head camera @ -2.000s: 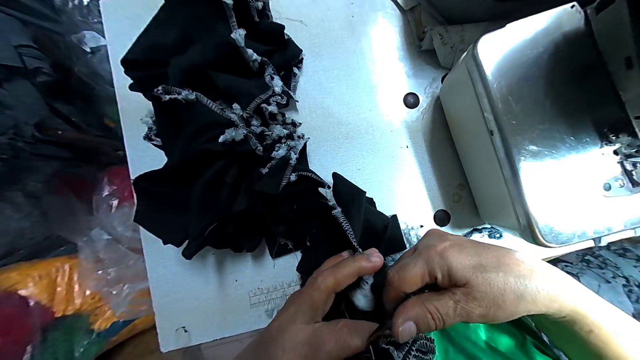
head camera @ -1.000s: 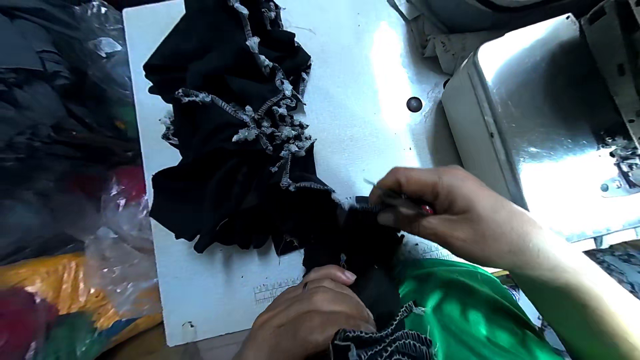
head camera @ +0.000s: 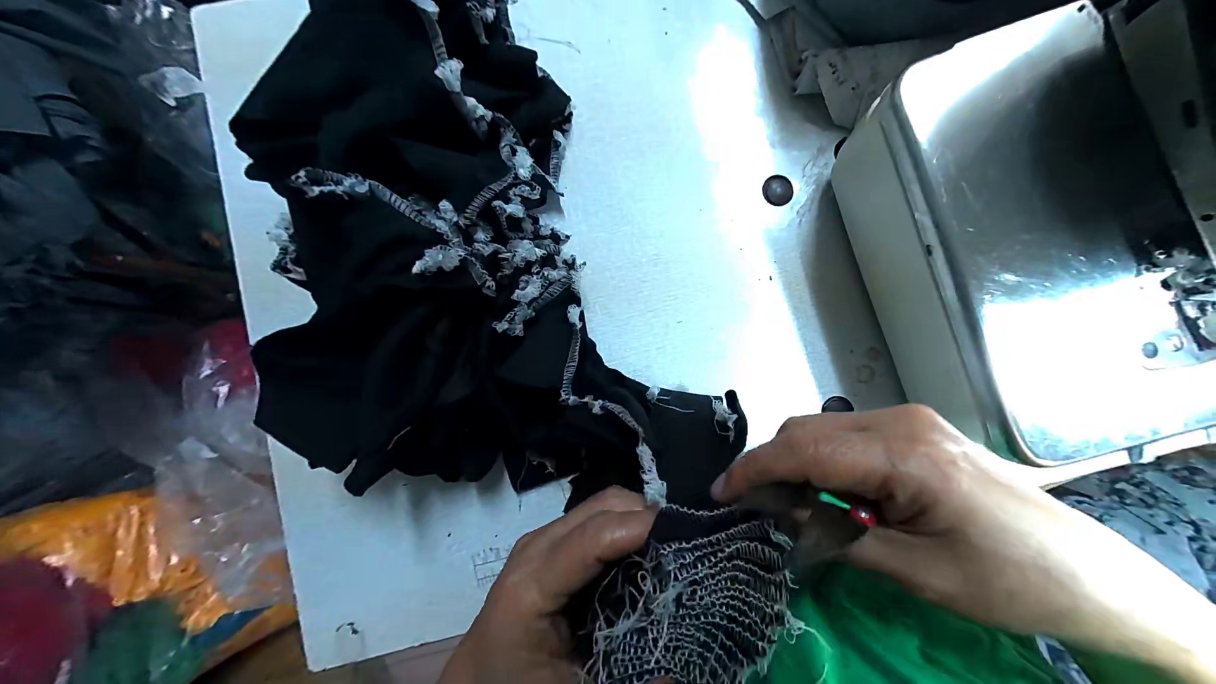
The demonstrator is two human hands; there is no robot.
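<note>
A chain of black fabric pieces with whitish overlocked seams and frayed thread tufts lies across the white table. At the lower middle, my left hand grips a bunched stack of black pieces with pale stitched edges. Just right of the stack is my right hand, fingers curled around a small dark tool with a red and green part, probably thread snips; its blades are blurred. My right fingertips are at the fabric edge.
The metal-topped bed of a sewing machine stands at the right. Plastic bags and dark cloth lie left of the white tabletop. Green fabric is below my right hand.
One second ago my right hand was higher over the fabric with the tool; it is now lower, beside the stack. More of the stitched edges shows in my left hand.
</note>
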